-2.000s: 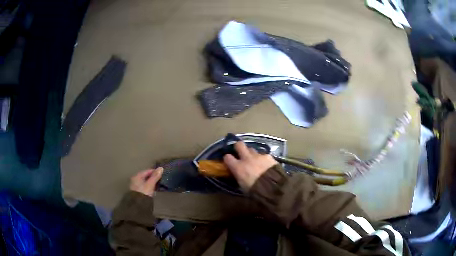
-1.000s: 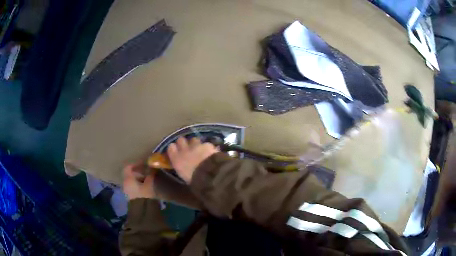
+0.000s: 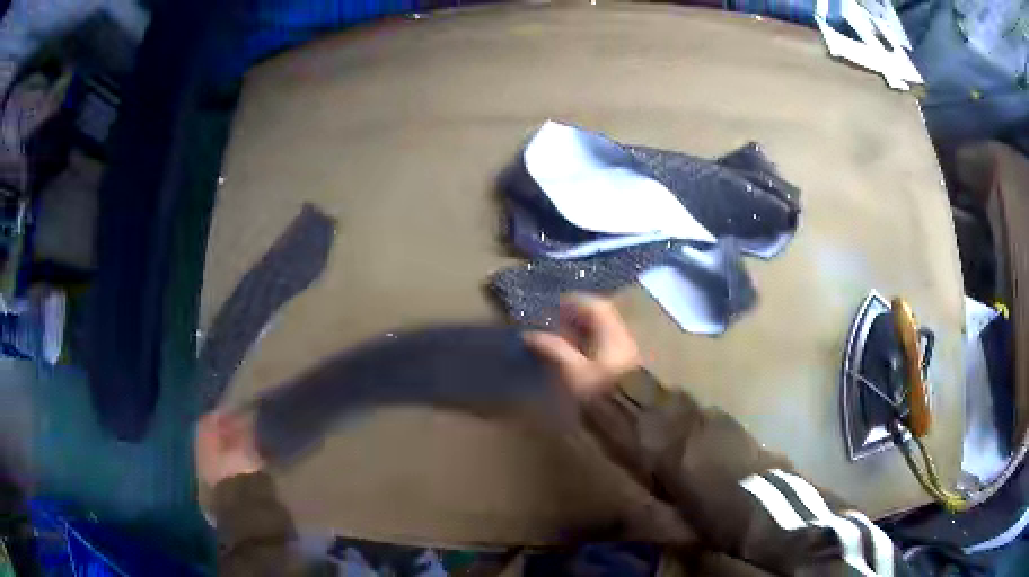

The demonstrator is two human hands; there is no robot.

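Observation:
A long, curved dark grey cut piece (image 3: 406,366) is stretched between my two hands above the front of the table, blurred by motion. My left hand (image 3: 229,445) holds its left end near the table's left edge. My right hand (image 3: 589,347) pinches its right end, just below the pile. The steam iron (image 3: 885,375) stands at the table's right side with its orange-brown handle, released. Another dark grey strip (image 3: 269,295) lies at the left. A pile of dark flecked pieces with white backing (image 3: 615,197) lies in the middle.
The tan table (image 3: 395,158) has a dark padded bar (image 3: 141,248) beyond its left edge. White angular cut-outs (image 3: 869,43) lie at the far right corner. The iron's hose (image 3: 959,496) runs off the right edge, near white and dark cloth (image 3: 985,394).
The iron has moved from the front of the table to the right side, and my right hand has let it go. My right hand has taken the cut piece's right end. The view has shifted.

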